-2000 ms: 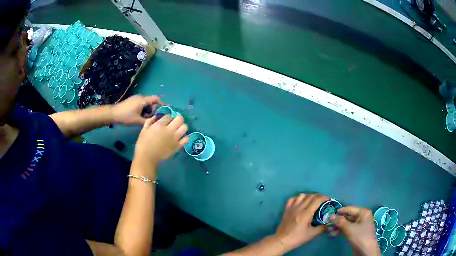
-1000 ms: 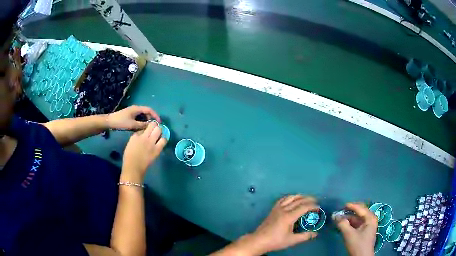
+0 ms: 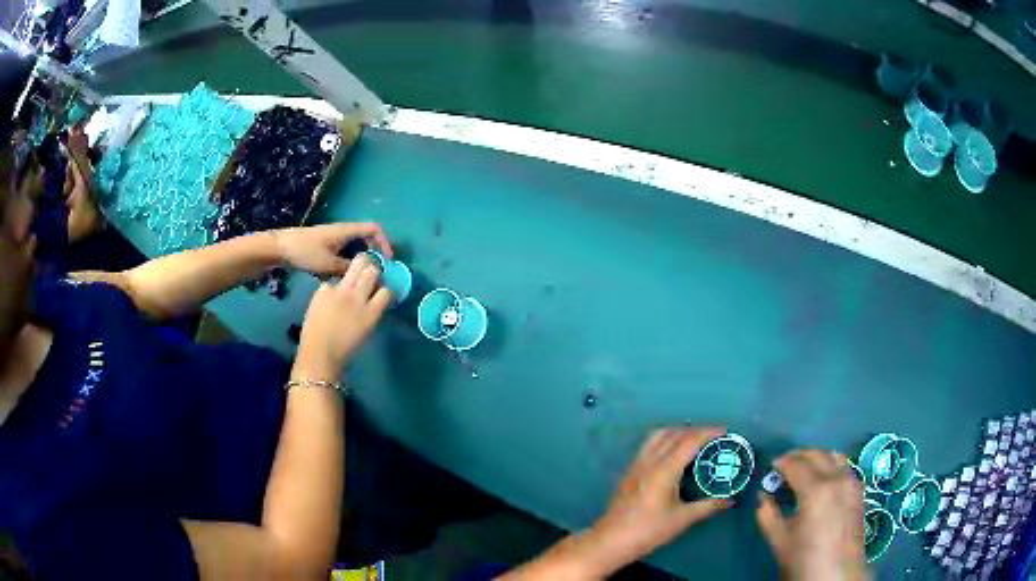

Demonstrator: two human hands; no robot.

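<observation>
My left hand [image 3: 665, 488] is closed around a turquoise motor housing [image 3: 724, 465] on the green bench, its open end up, with spokes and a round hub showing inside. My right hand [image 3: 816, 511] is just right of it and holds a small silver motor [image 3: 773, 481] in its fingertips, apart from the housing. Several turquoise housings [image 3: 888, 462] stand right of my right hand. A mass of silver motors [image 3: 991, 499] lies at the far right.
At left a neighbour's hands [image 3: 347, 295] hold a turquoise housing. A housing with motor fitted [image 3: 439, 314] touches another beside it. A small dark part [image 3: 590, 401] lies mid-bench. Black parts [image 3: 273, 170] and turquoise housings [image 3: 170, 165] are heaped far left. Housings [image 3: 929, 142] sit beyond the whitish rail [image 3: 682, 182].
Two seconds ago my right fingers were at the housing in my left hand; now they are apart from it with the motor. Housings beyond the rail have come further into view.
</observation>
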